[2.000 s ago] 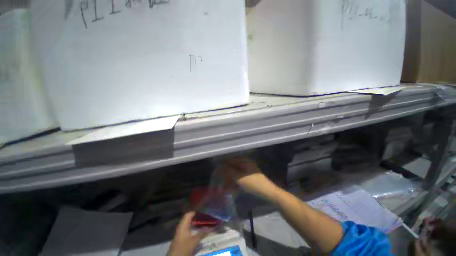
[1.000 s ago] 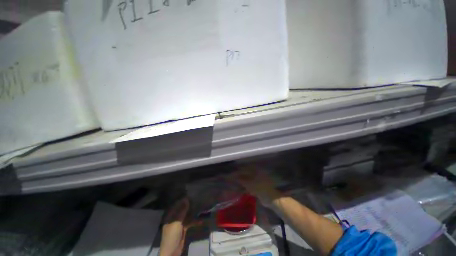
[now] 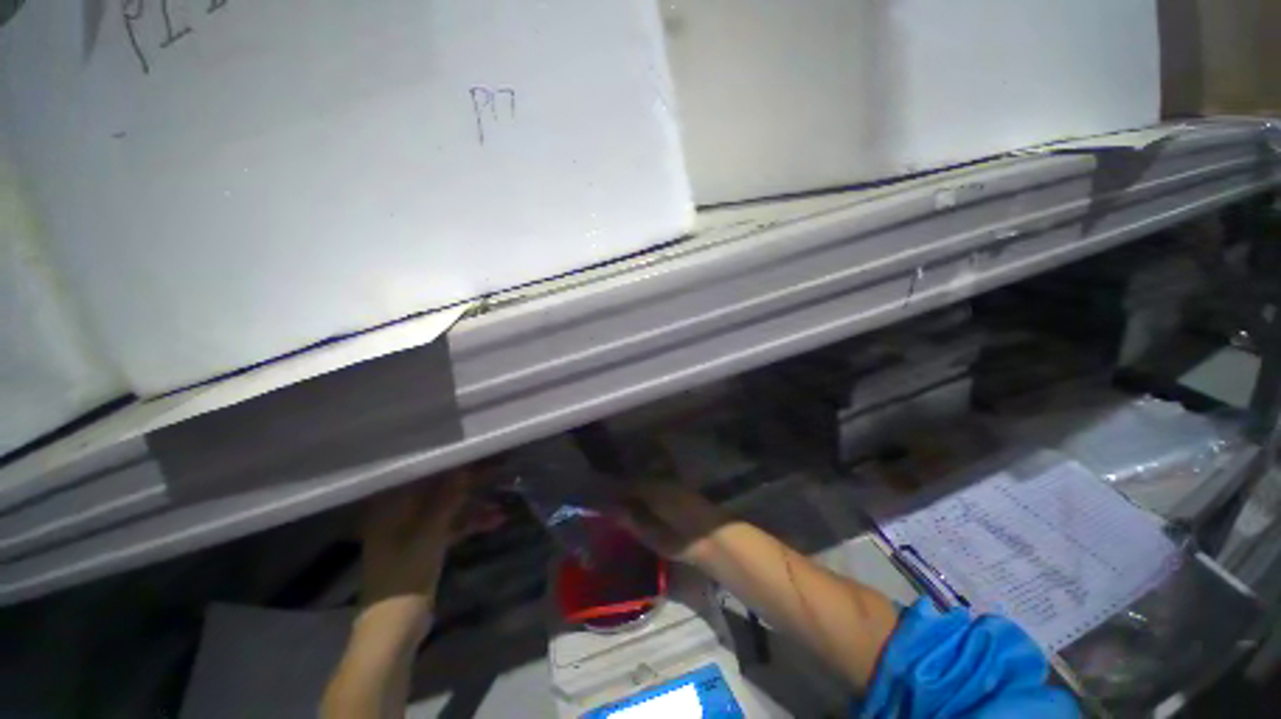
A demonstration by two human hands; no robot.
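Observation:
A red plastic bin (image 3: 613,573) sits on the white counting scale (image 3: 639,649), whose blue front panel and lit display show at the bottom edge. A clear plastic bag (image 3: 569,513) is over the back of the bin, between my hands. My right hand (image 3: 660,513) is at the bag, dim and blurred, its fingers partly hidden by shadow and its own wrist. My left hand (image 3: 422,513) is left of the bag under the shelf edge, also dark and blurred; I cannot tell what its fingers hold.
An inventory sheet (image 3: 1040,548) lies on a clipboard (image 3: 920,576) at the right, with clear bags (image 3: 1159,443) behind it. A grey shelf beam (image 3: 759,302) crosses just above my hands, bearing white foam boxes (image 3: 379,169). A flat grey sheet (image 3: 267,660) lies lower left.
My left hand has moved up and forward from beside the scale to under the shelf edge. The plastic bag has moved from above the bin to its back edge. The camera view has shifted.

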